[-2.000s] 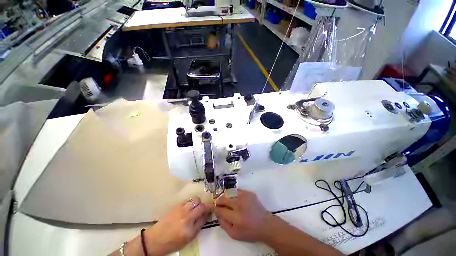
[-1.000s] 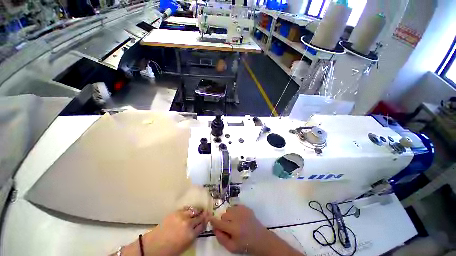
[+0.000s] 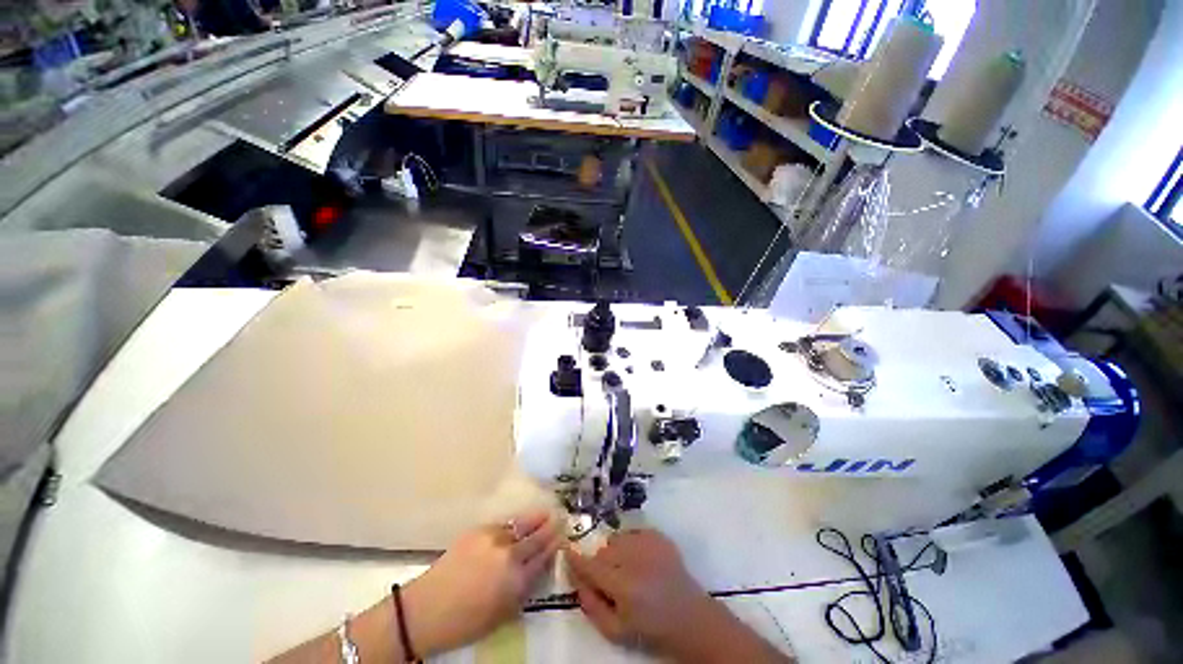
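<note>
A large beige fabric panel [image 3: 350, 415] with a curved front edge lies flat on the table, left of the machine head. Its right end reaches the presser foot and needle area [image 3: 586, 519]. My left hand [image 3: 487, 584] has its fingertips pressed on the panel's edge just in front of the needle. My right hand [image 3: 636, 590] is close beside it, fingertips pinching at the narrow edge. The fingertips nearly touch, and the edge between them is mostly hidden. A pale yellow strip [image 3: 503, 642] lies on the table below my hands.
The white sewing machine [image 3: 908, 402] with blue lettering spans the right. Snips with a black cord [image 3: 895, 590] lie right on the table. Pale cloth [image 3: 65, 337] drapes at far left. Two thread cones [image 3: 889, 84] stand behind; another machine table [image 3: 545, 110] stands farther back.
The camera view has tilted up, bringing the thread cones into view. Both hands stay at the needle area, now slightly in front of the foot. The panel keeps nearly the same place.
</note>
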